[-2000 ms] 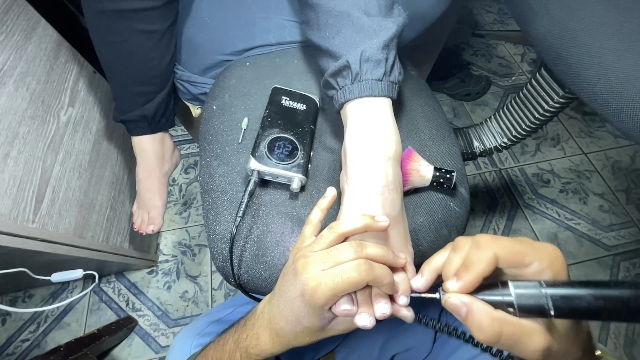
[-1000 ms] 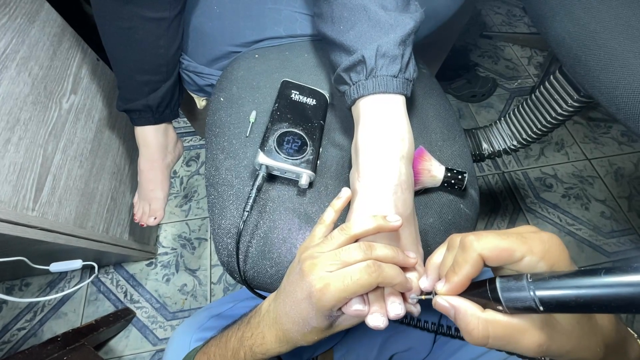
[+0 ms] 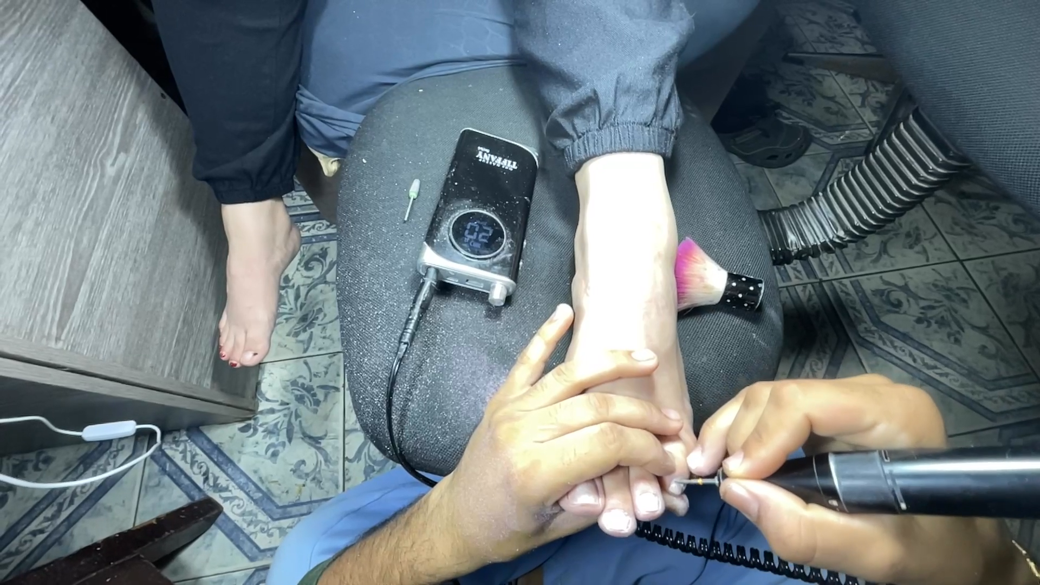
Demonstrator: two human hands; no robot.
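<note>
Another person's bare foot (image 3: 626,244) rests on the dusty black padded seat (image 3: 366,325), toes toward me. My left hand (image 3: 561,447) lies over the forefoot, its fingers wrapped on the toes. In my right hand (image 3: 821,463) is a black electric nail drill handpiece (image 3: 918,481), its thin metal bit at the outer small toes; the exact contact is hard to tell. The drill's control unit (image 3: 487,215), with a lit display and a plugged-in cord, lies left of the foot, a green-tipped drill bit (image 3: 413,197) beside it. A pink and white dust brush (image 3: 715,283) sits right of the foot.
The person's other foot (image 3: 252,284) stands on the patterned tile floor at left, near a wood-grain cabinet (image 3: 114,203). A white cable (image 3: 110,431) with an inline switch hangs below. A ribbed black hose (image 3: 869,187) runs at right. A coiled black cord (image 3: 731,554) crosses my lap.
My right hand and the drill stay at the small toes, the handpiece now lying more level than one second ago. My left hand keeps its hold on the foot.
</note>
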